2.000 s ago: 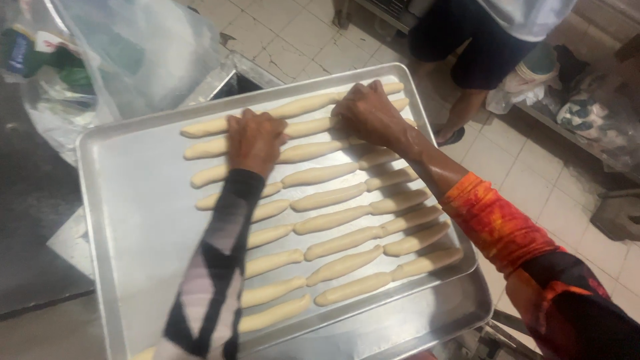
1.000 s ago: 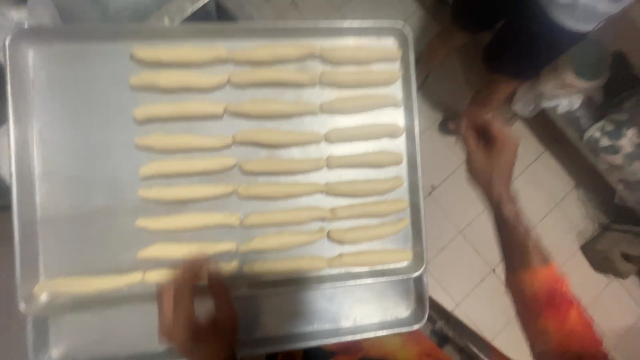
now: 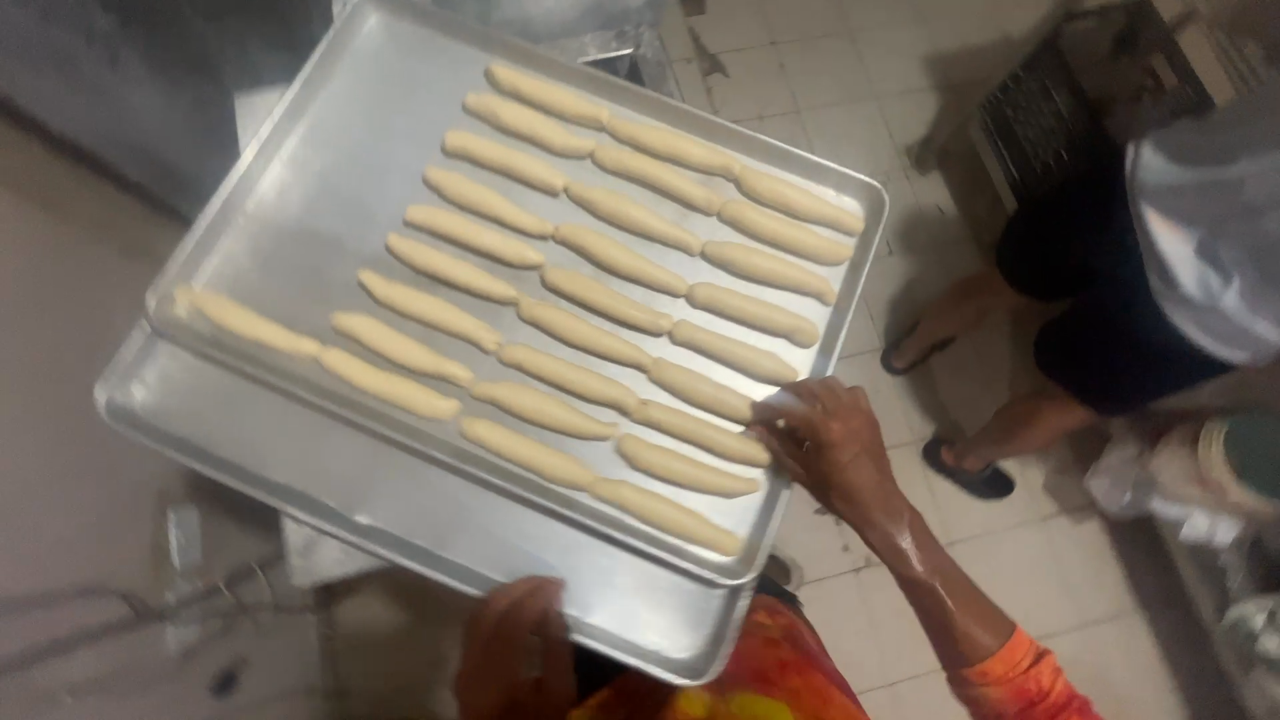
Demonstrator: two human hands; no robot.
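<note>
Long pieces of raw dough [image 3: 612,258] lie in slanting rows on a metal baking tray [image 3: 300,215]. That tray rests on a second metal tray [image 3: 400,490], which juts out beneath it on the near side. My right hand [image 3: 825,440] is at the upper tray's right rim, its fingertips close by the ends of the dough pieces; whether they grip the rim cannot be told. My left hand [image 3: 515,645], blurred, is at the lower tray's near edge, and its fingers are partly hidden.
Another person [image 3: 1120,260] stands on the tiled floor [image 3: 1040,560] at the right, in sandals. A dark crate [image 3: 1045,90] is at the upper right, and plastic bags [image 3: 1150,480] lie at the right edge. A dark surface [image 3: 130,70] is at the upper left.
My right hand, off the trays a second ago, is now at the upper tray's right rim. My left hand has gone from over the dough to the lower tray's near edge. The view has turned.
</note>
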